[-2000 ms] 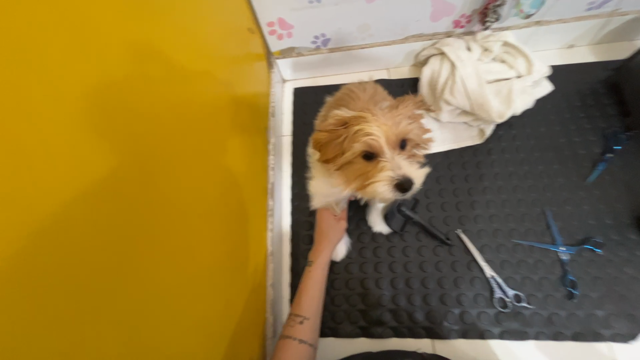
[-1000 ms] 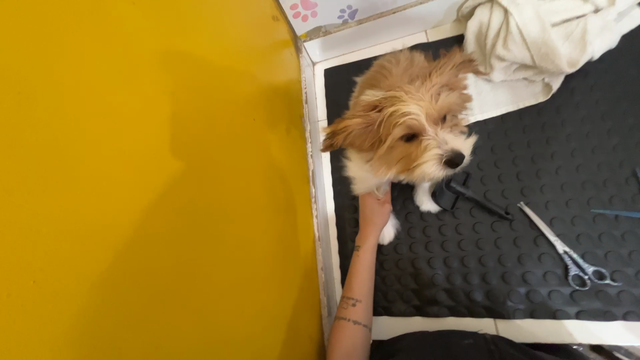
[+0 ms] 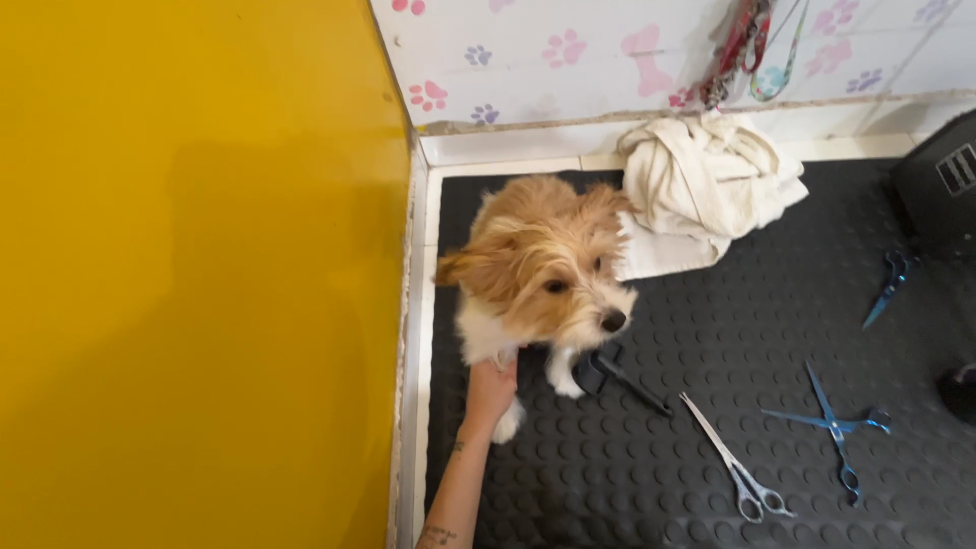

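Note:
A small tan and white dog (image 3: 541, 282) is on the black studded rubber mat, its muzzle pointing to the lower right. My left hand (image 3: 492, 385) is around the upper part of one of its front legs, just below the chest; fur and the leg hide some fingers. The white paw of that leg shows beside my wrist. Close to the other front paw lies a black slicker brush (image 3: 621, 377). Silver scissors (image 3: 732, 457) lie slightly parted to its right, and blue scissors (image 3: 831, 423) lie wide apart beyond them. My right hand is out of view.
A yellow panel (image 3: 206, 274) borders the mat on the left. A crumpled cream towel (image 3: 709, 175) lies behind the dog, below hanging leashes (image 3: 740, 53) on the paw-print wall. More blue scissors (image 3: 887, 290) lie near a black case (image 3: 942, 183) at the right.
The view has shifted, bringing the leashes and the blue scissors back into the frame. My left hand stays at the dog's front leg.

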